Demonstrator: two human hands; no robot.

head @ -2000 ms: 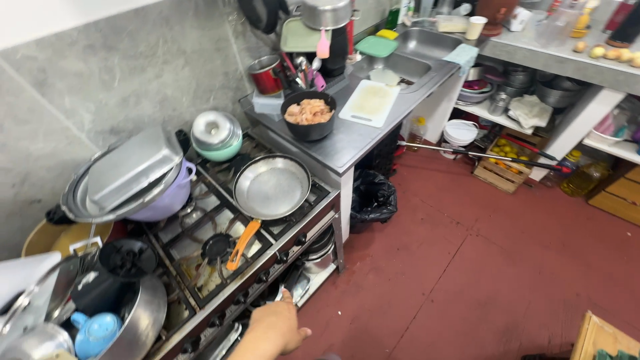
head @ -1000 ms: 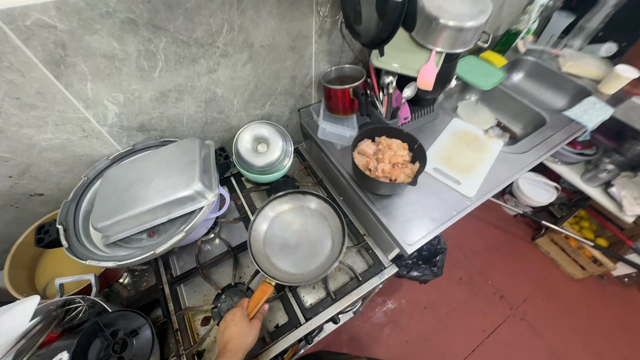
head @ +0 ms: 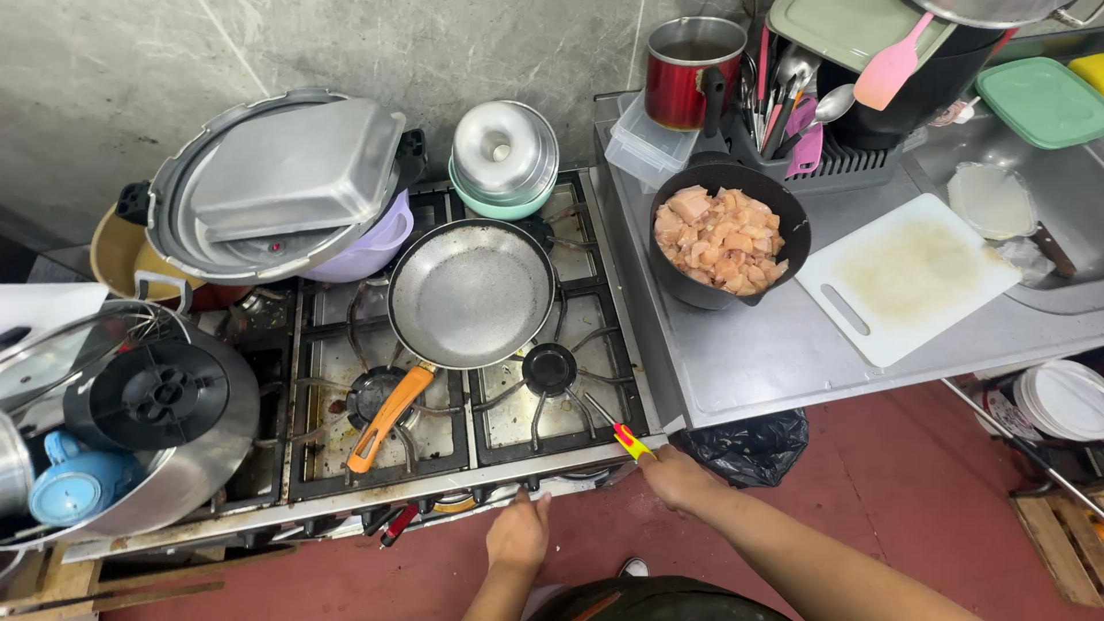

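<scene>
My right hand (head: 677, 477) grips a red and yellow gas lighter (head: 632, 442), its metal tip over the front right burner (head: 549, 369). At the stove's front edge my left hand (head: 518, 530) touches a control knob, its fingers partly hidden from view. A frying pan (head: 473, 293) with an orange handle (head: 390, 420) rests on the stove grates, behind and left of that burner. On the steel counter to the right stands a black pot (head: 726, 293) holding raw chicken pieces (head: 723, 235). No flame is visible.
A white cutting board (head: 914, 276) lies by the sink. Back on the stove are ring molds (head: 504, 147) and a pressure cooker lid with a metal pan (head: 297, 168) on it. A large pot (head: 198, 461) with dishes stands left. A black bag (head: 750, 448) hangs below the counter.
One second ago a hand was on the frying pan's handle; now no hand touches the pan. The lighter has come into view in my right hand, and my left hand is at the knobs.
</scene>
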